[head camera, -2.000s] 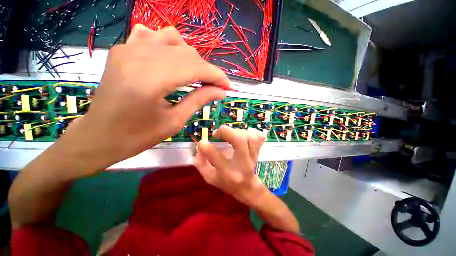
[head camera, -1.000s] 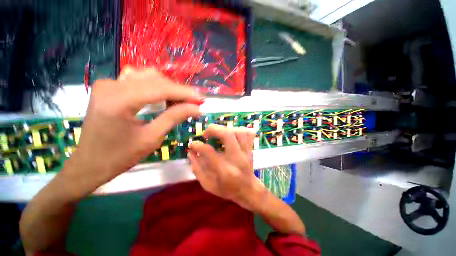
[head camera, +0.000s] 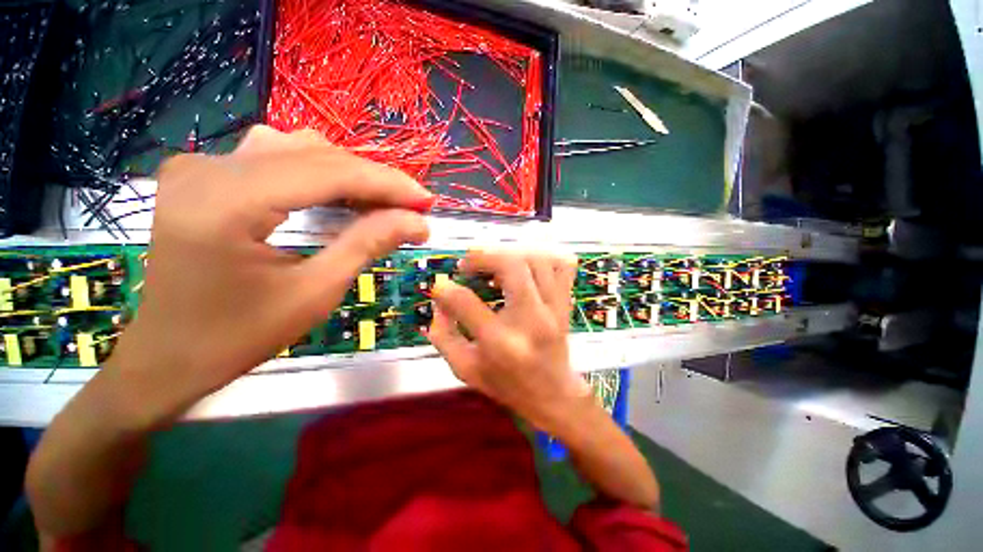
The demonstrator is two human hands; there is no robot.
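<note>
My left hand (head camera: pixel 253 248) is raised over the circuit board panels (head camera: pixel 368 302), in front of the red wire tray (head camera: pixel 545 129). A small red piece, by its look a red lead wire (head camera: pixel 424 203), shows between its thumb and forefinger. My right hand (head camera: pixel 512 329) is low over the panels, with its thumb and forefinger curled close together at the boards. Whether those fingertips hold a wire cannot be told. Yellow blocks and yellow wires stand on the green boards. My left hand and forearm hide part of the panels.
Black lead wires (head camera: pixel 172 81) lie left of the red pile. Tweezers (head camera: pixel 604 146) and a pale pointed tool (head camera: pixel 641 110) lie on the green mat. The near conveyor rail (head camera: pixel 313 383) runs below my hands. A blue bin (head camera: pixel 620 401) is beneath it. A black handwheel (head camera: pixel 898 478) is far right.
The camera view has shifted, moving the tray and panels in the picture. My left hand's fingertips now show slightly further left, still closed on the red piece. My right hand stays low at the boards.
</note>
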